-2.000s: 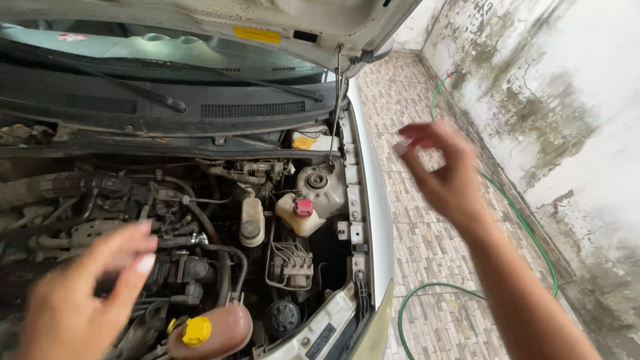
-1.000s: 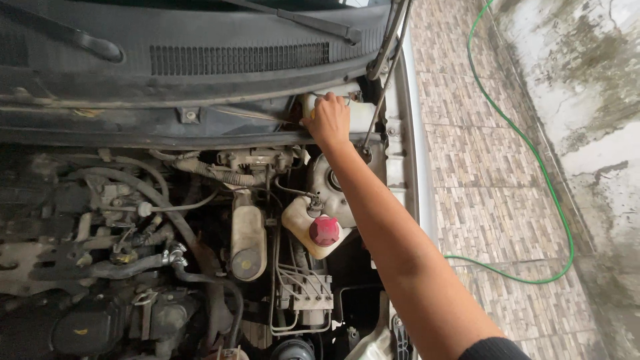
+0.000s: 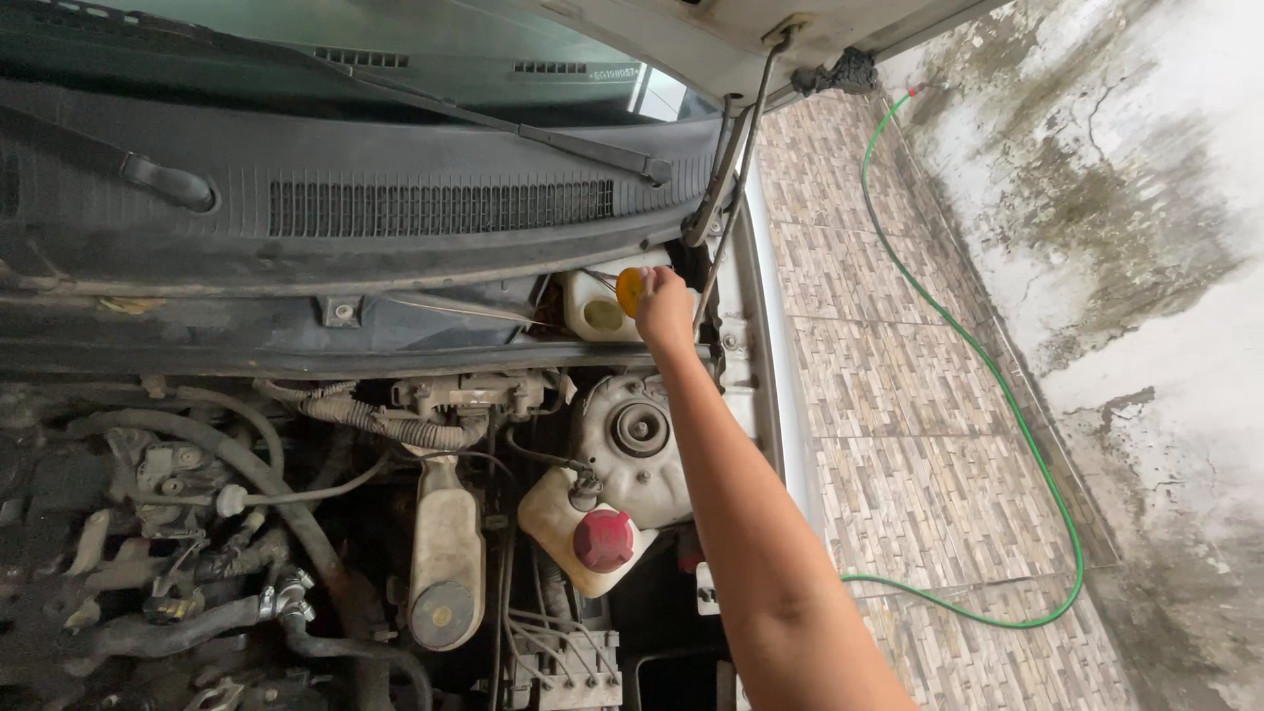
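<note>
My right hand (image 3: 666, 308) pinches a yellow cap (image 3: 630, 292) on its edge, lifted beside the round opening of a whitish plastic reservoir (image 3: 581, 296). That reservoir sits at the rear corner of the engine bay, just below the black cowl panel (image 3: 434, 259). Nearer to me, below the hand, are the strut mount (image 3: 642, 428) and a yellowed fluid reservoir (image 3: 553, 518) with a red cap (image 3: 603, 541). To their left stands a narrow reservoir with a dark round cap (image 3: 443, 614). My left hand is out of view.
A hood prop rod (image 3: 748, 158) slants down behind my hand from the raised hood (image 3: 691, 44). Wiper arms (image 3: 592, 150) cross the cowl. Hoses and engine parts fill the left. A green hose (image 3: 997, 370) lies on the tiled floor (image 3: 889, 395) beside a stained wall (image 3: 1165, 296).
My right hand has moved from the air over the floor to the rear reservoir. The yellow cap is now off its opening. My left hand has left the view.
</note>
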